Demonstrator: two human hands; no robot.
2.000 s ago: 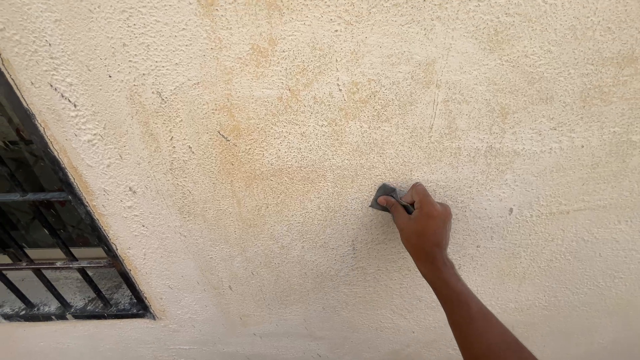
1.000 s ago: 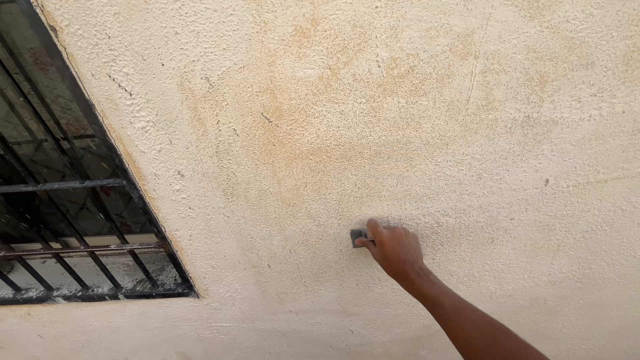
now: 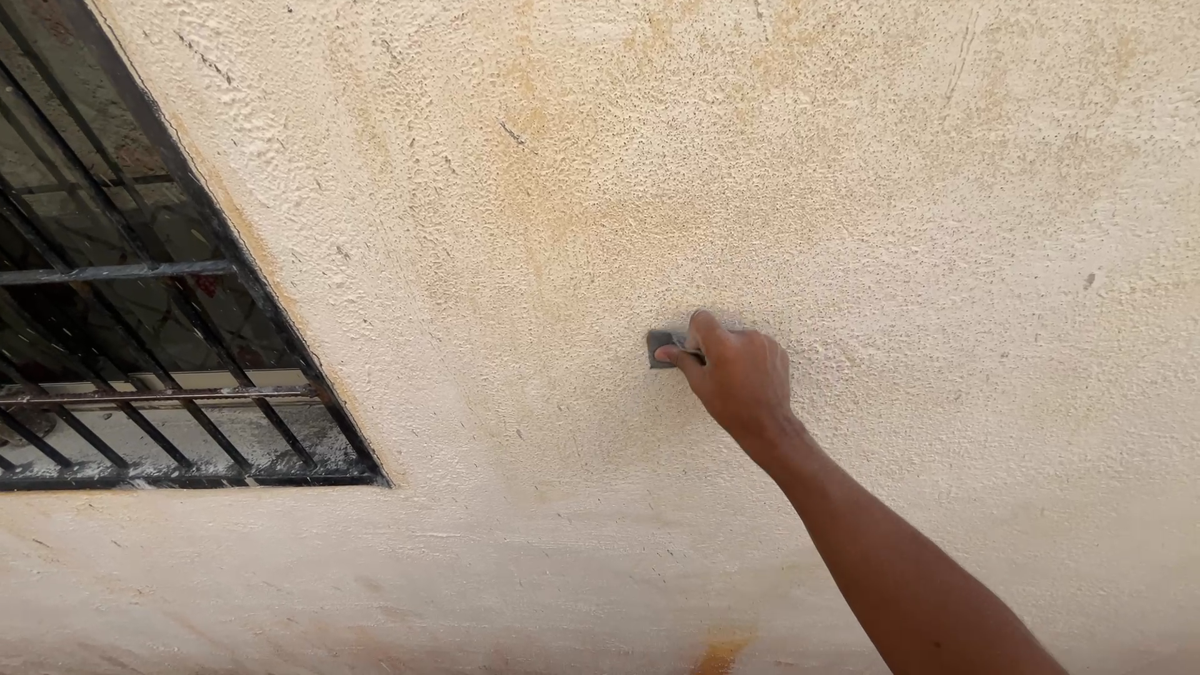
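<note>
My right hand comes in from the lower right and grips a small dark grey piece of what looks like sandpaper between thumb and fingers. The piece lies against the rough cream-painted plaster wall, right of the window. Part of it is hidden under the fingers. Around the hand the plaster has fine bumps, dark specks and yellowish-brown stains. My left hand is out of view.
A window with a black metal grille is set in the wall at the left, its lower bars splashed with white. An orange-brown stain marks the wall at the bottom edge.
The view has shifted, bringing more of the window in. My right hand keeps its hold on the grey piece against the wall throughout.
</note>
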